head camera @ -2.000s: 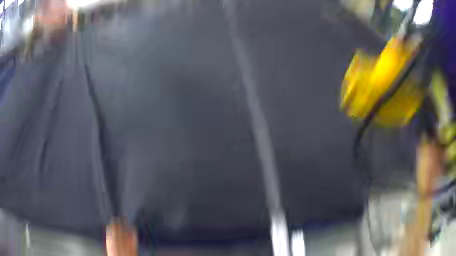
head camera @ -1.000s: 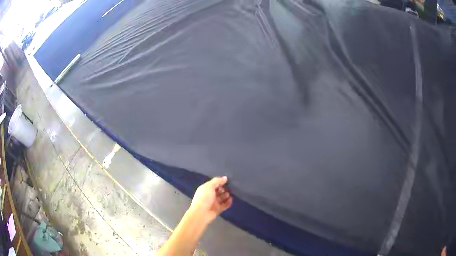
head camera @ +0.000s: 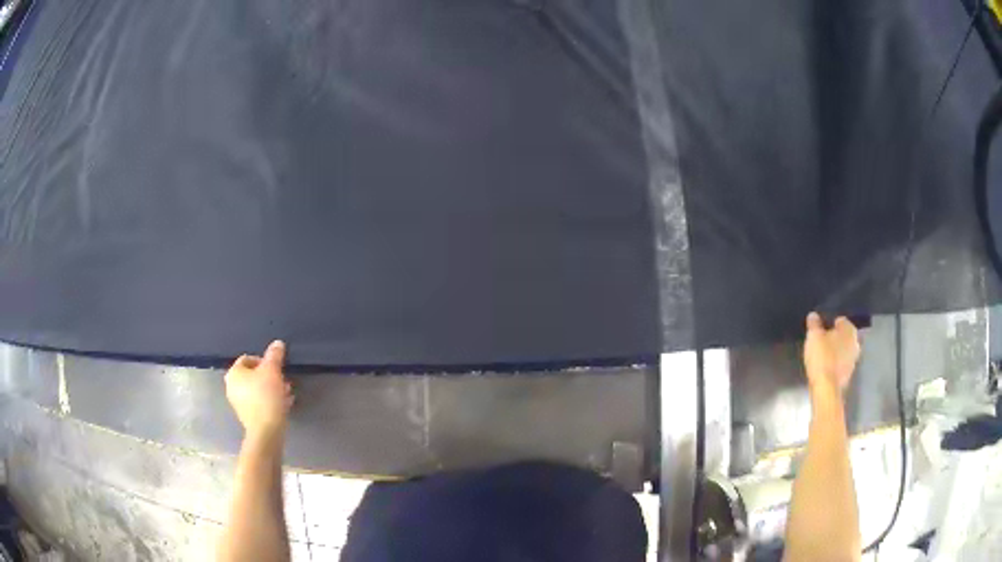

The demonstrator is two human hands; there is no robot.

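Dark grey fabric ply (head camera: 440, 220) covers most of the table, with a thin navy edge along its near side. My left hand (head camera: 259, 386) pinches the near edge of the fabric left of centre. My right hand (head camera: 832, 349) pinches the near edge at the right, beyond the rail. The cutter rail (head camera: 679, 439) shows bare and silver-white at the near edge; its line continues under or through the fabric as a paler strip. Soft creases run across the fabric at the left and upper right.
The grey metal table edge (head camera: 363, 423) runs along the front. A thin black cord (head camera: 902, 384) hangs down at the right, and a thicker black cable (head camera: 981, 181) curves at the right rim. A bit of yellow (head camera: 992, 24) shows top right. Tiled floor lies below.
The view has swung from the table's left side to its front. Both hands are now on the near edge, which lies straighter. The broad navy band along it has narrowed to a thin line.
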